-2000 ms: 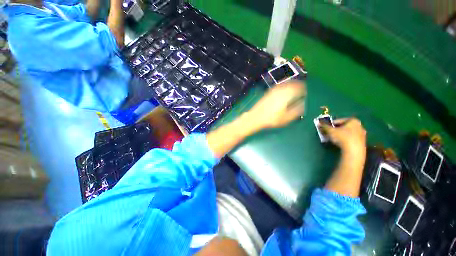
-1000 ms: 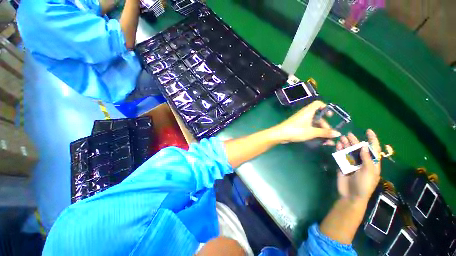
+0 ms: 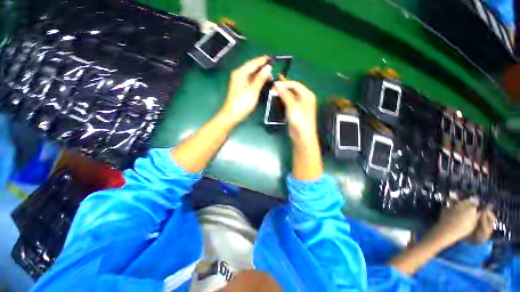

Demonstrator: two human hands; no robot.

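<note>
My left hand [image 3: 246,91] holds a thin dark frame-like part [image 3: 284,59] at its fingertips; the fingers hide much of it. My right hand [image 3: 297,104] is right beside it, with its fingertips at the upper end of a white-bordered display module [image 3: 275,112]. The right fingers cover part of this module, and whether it touches the green mat is unclear. The two hands' fingertips nearly meet.
A module stack [image 3: 215,44] lies by the post at upper left. More stacks [image 3: 348,132] lie to the right, near filled black trays [image 3: 425,165]. A large black tray [image 3: 85,74] is at left. Another person's hands [image 3: 464,219] are at lower right.
The view has swung right, showing more stacks and another worker's hands. My hands have come together; the module's white border is now partly under my right fingers.
</note>
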